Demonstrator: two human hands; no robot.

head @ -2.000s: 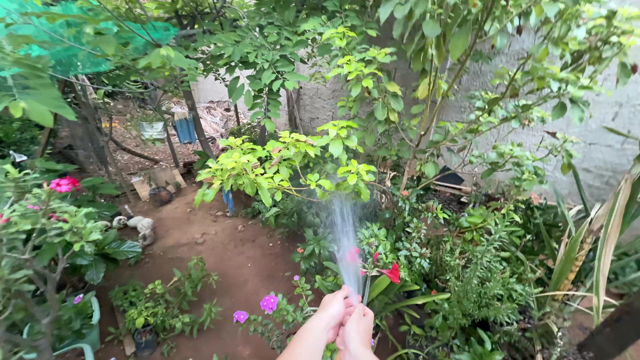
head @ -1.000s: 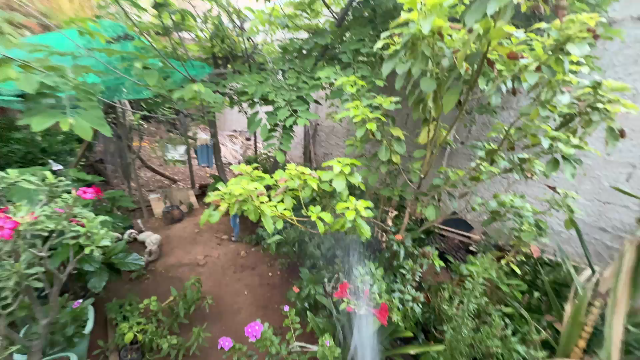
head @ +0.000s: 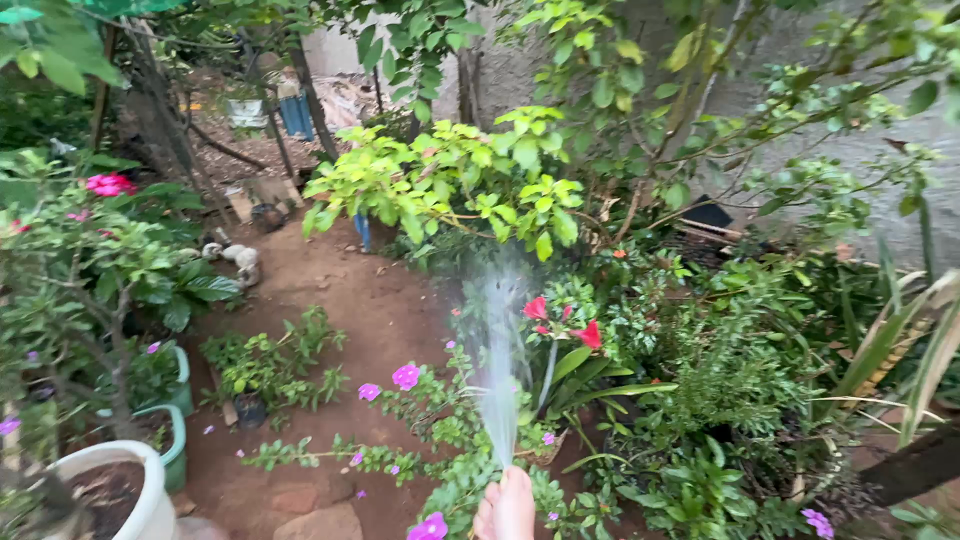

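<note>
Low in the view, my right hand (head: pixel 506 504) is closed around what seems to be a hose end, which the fingers and thumb hide. From the top of the fist a fan of water (head: pixel 498 367) sprays up and away among the plants. Red trumpet-shaped flowers (head: pixel 587 334) stand just right of the spray, and pink-purple periwinkle flowers (head: pixel 406 376) are to its left. Beyond it hangs a branch of bright yellow-green leaves (head: pixel 450 176). My left hand is out of view.
A white pot (head: pixel 142 491) with soil and green planters (head: pixel 174 442) stand at left. A small black pot (head: pixel 250 411) sits on the dirt path (head: pixel 337 292). A grey wall (head: pixel 817 172) rises behind shrubs; a dark log (head: pixel 911 465) lies lower right.
Two seconds ago both my hands were together at the spray's base; one second ago neither showed. Now only my right hand shows. The view has shifted.
</note>
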